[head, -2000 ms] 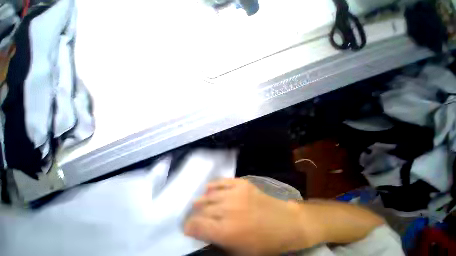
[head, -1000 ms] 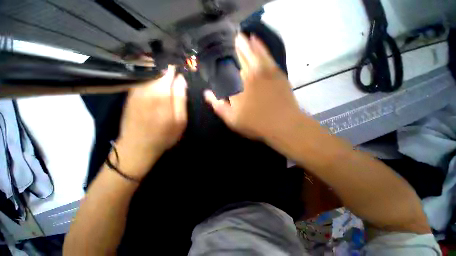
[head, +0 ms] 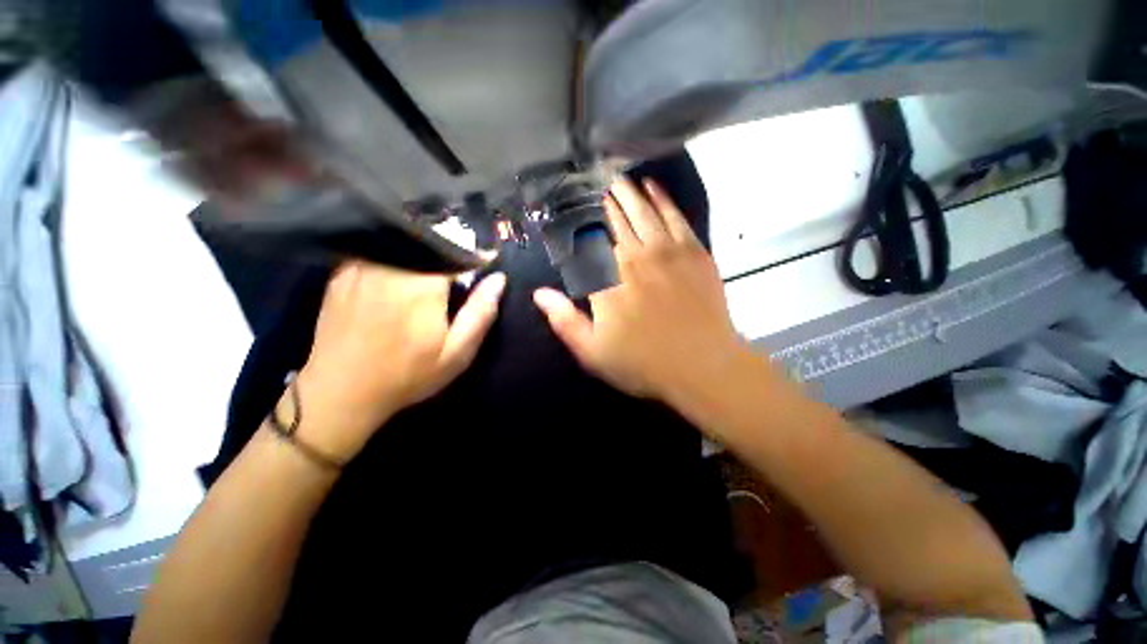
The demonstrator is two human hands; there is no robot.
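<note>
A large black fabric panel (head: 503, 440) lies under the sewing machine head (head: 805, 69) and hangs over the table's front edge onto the lap. The presser foot area (head: 506, 233) shows a small orange glow above the cloth. My left hand (head: 390, 330) lies flat on the cloth left of the foot, thumb pointing toward it; its fingertips are partly hidden by the machine's blurred face plate. My right hand (head: 654, 296) lies spread on the cloth right of the foot, beside the grey block (head: 586, 258). Neither hand visibly pinches the fabric.
Black-handled scissors (head: 896, 227) lie on the table right of my right hand. A ruler strip (head: 881, 330) runs along the front edge. Light grey cut pieces (head: 50, 315) hang at the left. A grey and black pile (head: 1069, 415) is at the lower right.
Since one second ago the view has shifted, showing more of the machine head with its lettering. Both hands stay beside the foot; the left hand's fingers now sit lower and flatter on the black cloth.
</note>
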